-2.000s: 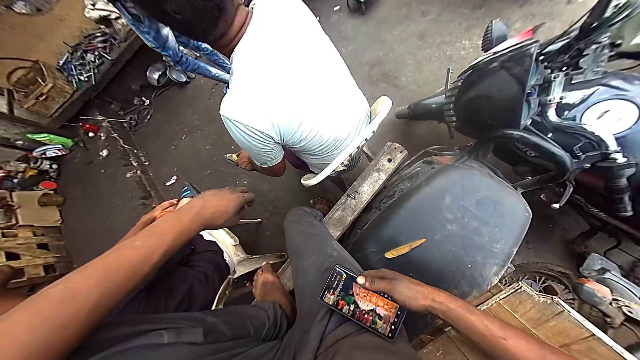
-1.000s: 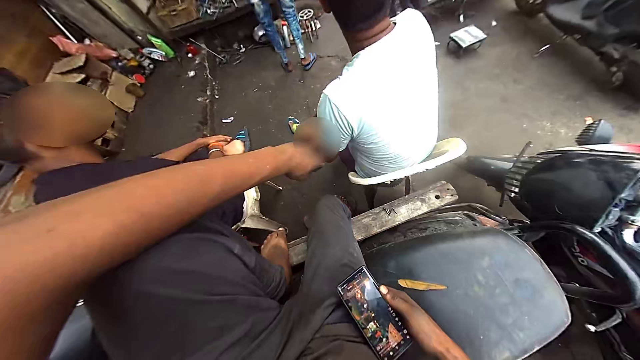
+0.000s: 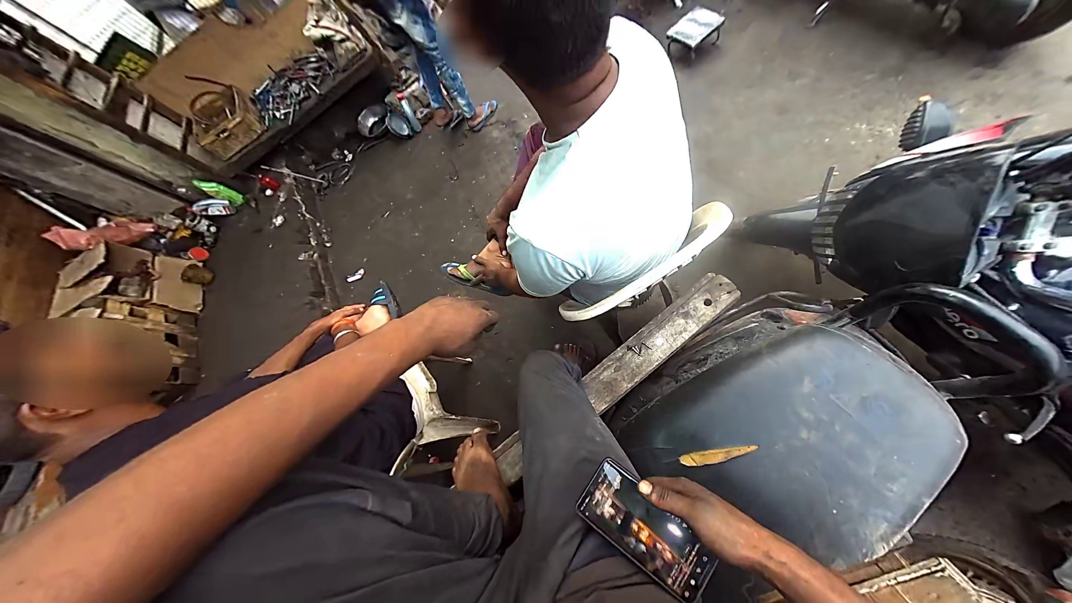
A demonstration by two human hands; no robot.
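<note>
My left hand hangs over the ground at the end of my outstretched arm, between two seated people. Its fingers look loosely bent, and no object shows in it. My right hand holds a smartphone low by my thigh, thumb at the screen's edge. The lit screen shows a colourful picture. Beside that hand, a dry yellow-brown leaf lies on a dark motorcycle seat. A worn wooden plank runs between my bent leg and the seat.
A person in a white shirt sits on a white plastic chair ahead. Another person in dark clothes sits close at left. Motorcycles stand at right. Metal tools lie on a bench at upper left, with cardboard below.
My left hand has moved from in front of the white-shirted person's sleeve to lower between the two seated people. The phone remains in my right hand; its screen picture differs. The view has shifted.
</note>
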